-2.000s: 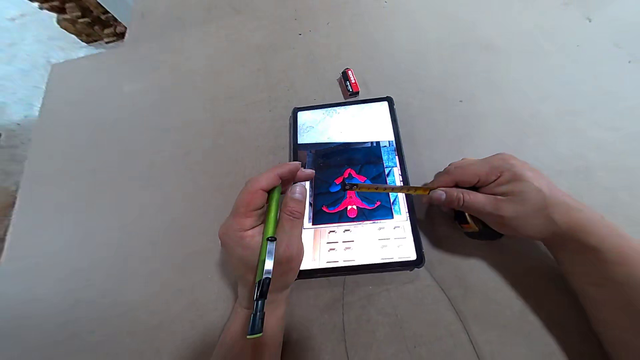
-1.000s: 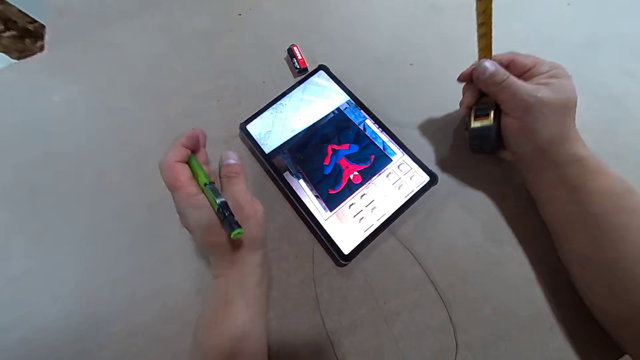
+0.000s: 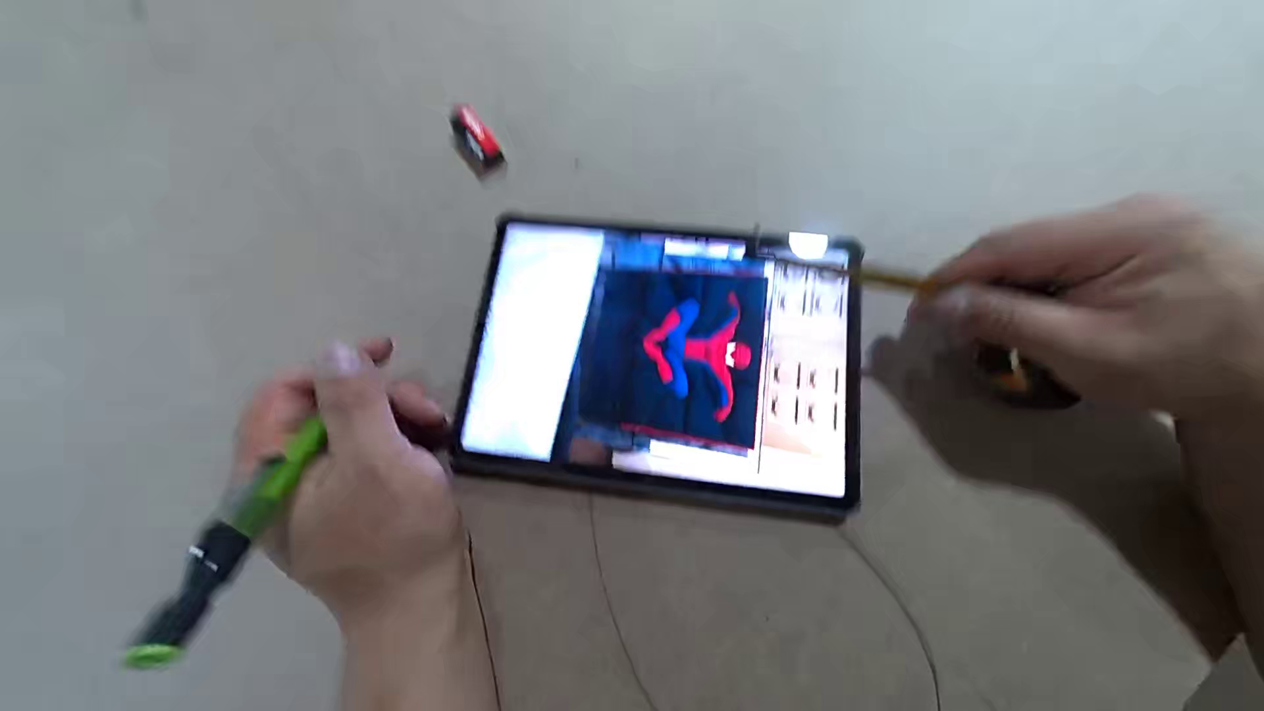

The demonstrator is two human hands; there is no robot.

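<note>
A tablet in a dark case [image 3: 671,355] lies flat, its lit screen showing a red and blue costumed figure on a dark ground. My left hand [image 3: 355,484], at the tablet's lower left corner, grips a green and black pen-like marking tool [image 3: 247,523]; its far tip is hidden by the fingers. My right hand [image 3: 1096,296] is right of the tablet, holding a tape measure [image 3: 1022,377] with its yellow blade [image 3: 889,279] reaching left over the tablet's upper right corner. The picture is blurred, so whether the blade touches the tablet cannot be told.
A small red and black block-shaped object [image 3: 477,138] lies on the grey-beige surface [image 3: 247,197] beyond the tablet's upper left corner. Thin dark curved lines [image 3: 607,602] run along the surface below the tablet.
The tablet has turned so its long side now lies across the view. The tape blade, pointing up and away a second ago, now points left over the tablet. My left hand is nearer the tablet's corner.
</note>
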